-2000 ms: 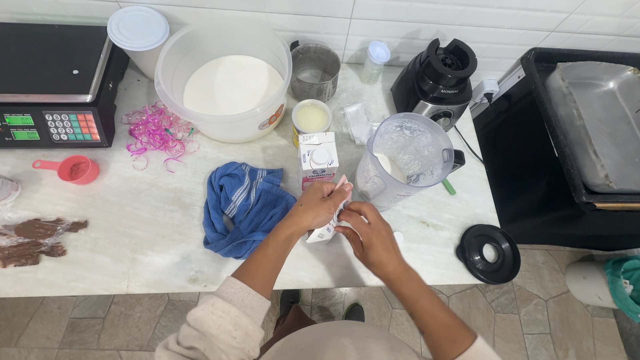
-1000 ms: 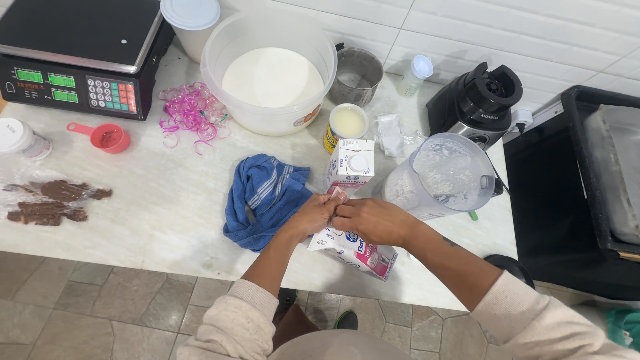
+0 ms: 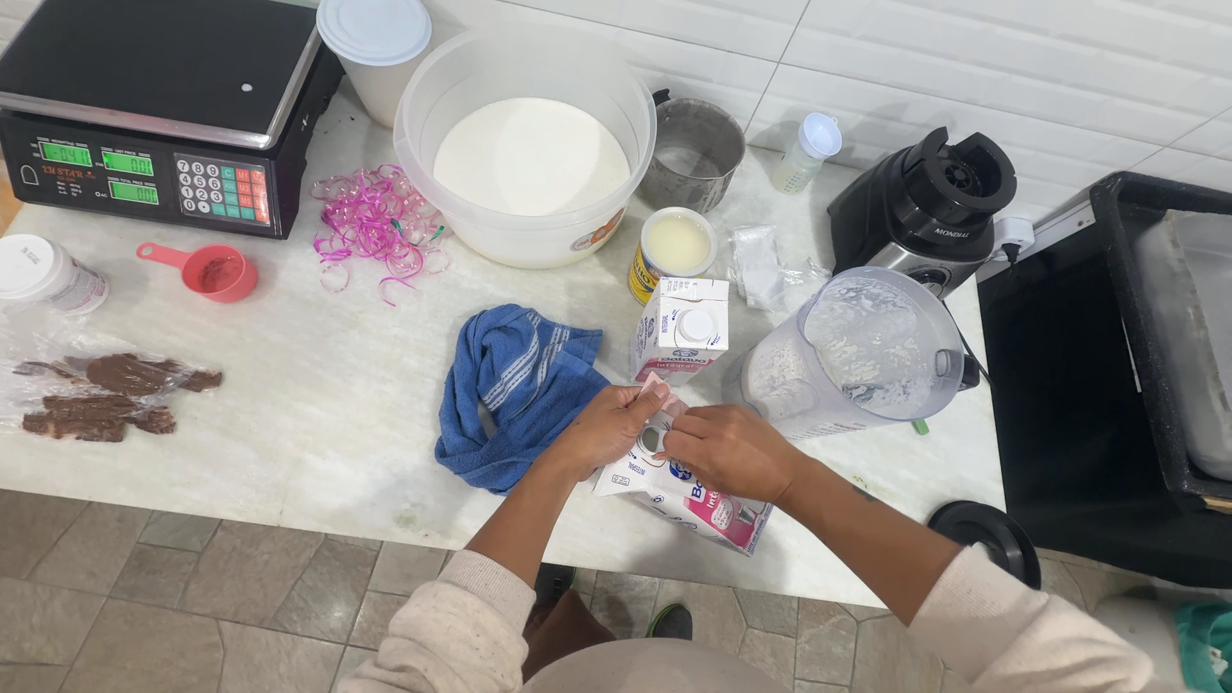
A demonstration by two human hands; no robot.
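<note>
A white and pink milk carton (image 3: 717,515) lies tilted at the counter's front edge, its round spout opening uncovered. My left hand (image 3: 611,423) pinches a flap at the carton's top. My right hand (image 3: 731,452) has its fingers on the same top, beside the spout. Just behind stands a second milk carton (image 3: 681,332), upright and capped. The blender jug (image 3: 837,361), coated inside with white residue, stands to the right. A crumpled blue towel (image 3: 520,395) lies left of my left hand. Behind the upright carton is a can of pale contents (image 3: 677,245).
A large plastic tub of white liquid (image 3: 529,164), a metal pot (image 3: 695,154) and a blender base (image 3: 924,207) line the back. Leftward are a digital scale (image 3: 154,106), curly ribbons (image 3: 380,226), a red scoop (image 3: 217,272) and wrapped chocolate (image 3: 115,395). A black lid (image 3: 984,541) sits front right.
The handled carton, mostly hidden between my hands two seconds ago, now lies with its printed side and spout opening showing. My right forearm has swung outward to the right. The view has shifted.
</note>
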